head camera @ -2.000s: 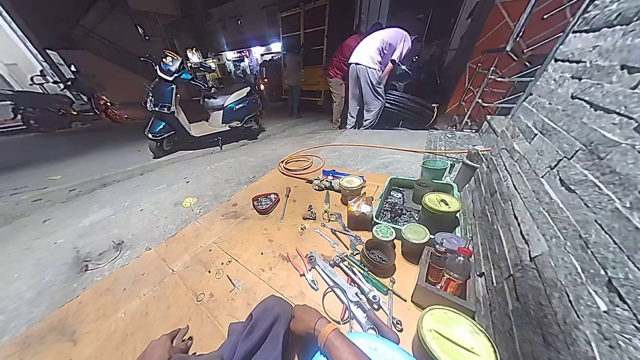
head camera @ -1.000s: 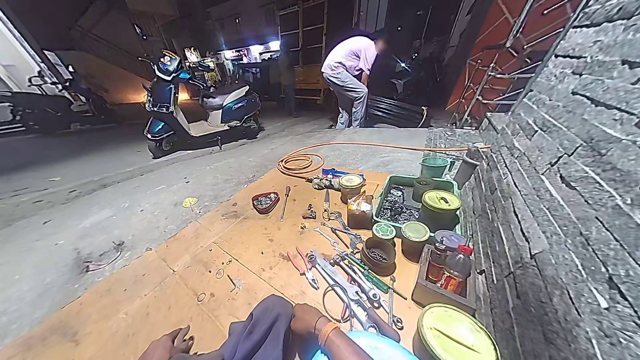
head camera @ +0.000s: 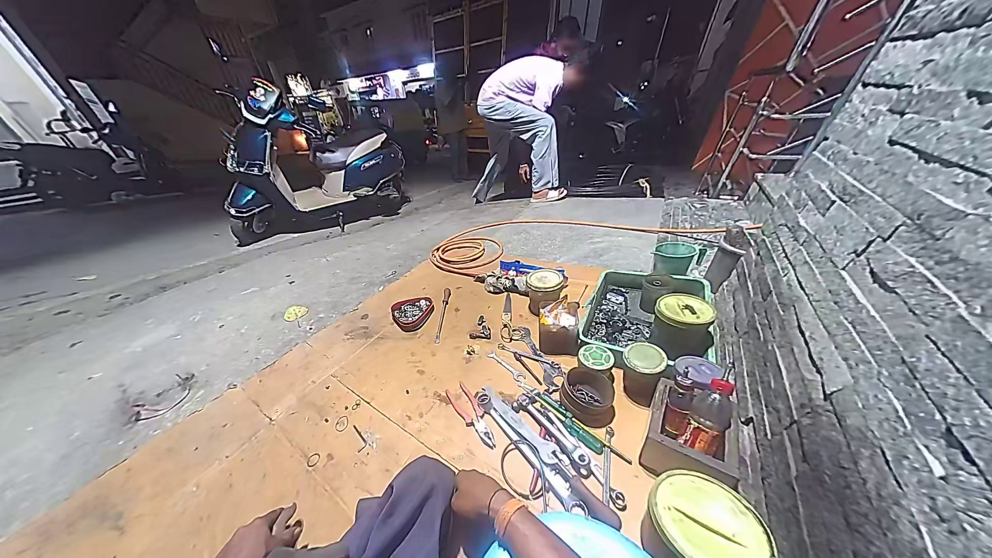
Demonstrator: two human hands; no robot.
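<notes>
My right hand, an orange band at its wrist, rests at the right side of a dark grey cloth-covered knee; its fingers are partly hidden, and whether it grips anything is unclear. My left hand lies at the bottom left with fingers apart and nothing visible in them. Right of my right hand is a light blue round surface. Beyond it lie combination wrenches, red-handled pliers and a green screwdriver. A screwdriver lies by a red tray of small metal parts.
Lidded tubs, a box with bottles and a green basin of parts stand along the stone wall. A coiled orange hose lies beyond the board. A person bends near a parked scooter.
The person in the light shirt has shifted their stance in the background and is bent further forward than a second ago. My hands look unchanged.
</notes>
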